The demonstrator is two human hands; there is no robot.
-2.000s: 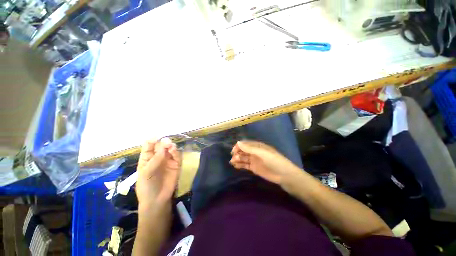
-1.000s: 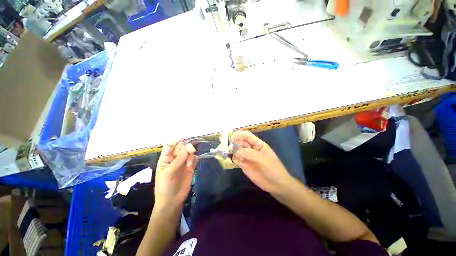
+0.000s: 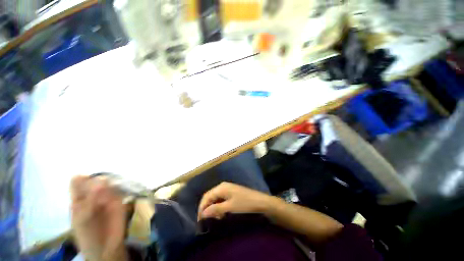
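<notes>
The view is blurred. My left hand (image 3: 100,216) is raised at the table's front left edge, its fingers closed on a thin, limp grey-black tie (image 3: 129,187) that trails to the right. My right hand (image 3: 229,200) is low over my lap, its fingers curled; whether it holds the tie's other end cannot be told. A pale yellow piece (image 3: 141,219) shows between my left hand and my leg.
The white sewing table (image 3: 117,132) carries blue-handled snips (image 3: 254,94), a small tan block (image 3: 186,100) and the sewing machine (image 3: 290,30). Dark fabric (image 3: 356,63) lies at its far right. A box of black pieces (image 3: 374,163) stands right of my lap.
The view has swung right. My hands have moved apart, the left one further left with the tie, the right one lower towards my lap.
</notes>
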